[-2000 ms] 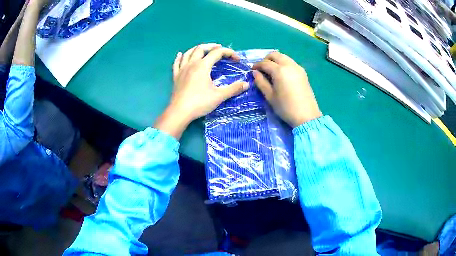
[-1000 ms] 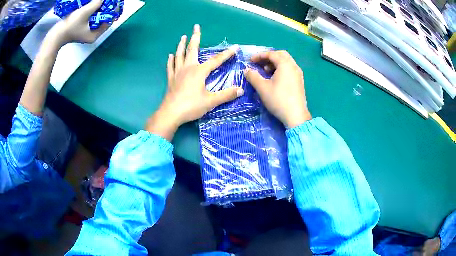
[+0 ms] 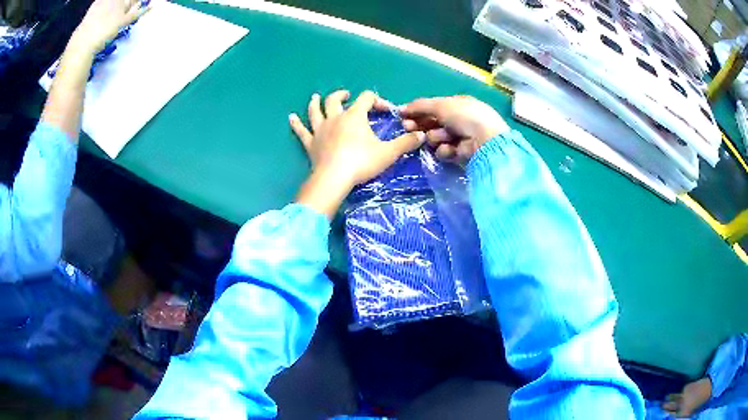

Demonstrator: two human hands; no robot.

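A clear poly bag of blue straps (image 3: pixel 402 258) lies over the bench's front edge, its lower part sticking out past the edge. The straps inside form a flat ribbed block. My left hand (image 3: pixel 348 143) rests on the bag's upper part, fingers spread, with thumb and index finger at the film near the top. My right hand (image 3: pixel 455 127) pinches the film at the bag's top right corner, its fingers curled. The fingertips of both hands are close together. Whether the film is torn there cannot be told.
Tall stacked trays (image 3: pixel 607 90) stand at the right rear on the green bench (image 3: pixel 246 123). A white sheet (image 3: pixel 156 74) lies at the left, with another person's hand (image 3: pixel 102 29) above it. Another hand (image 3: pixel 693 396) shows at the lower right. A small clear scrap lies near the trays.
My right hand has turned more sideways and its fingers have curled in at the bag's top. My left fingers are more bent. The neighbour's hand has moved up and left; the blue straps it held are barely visible.
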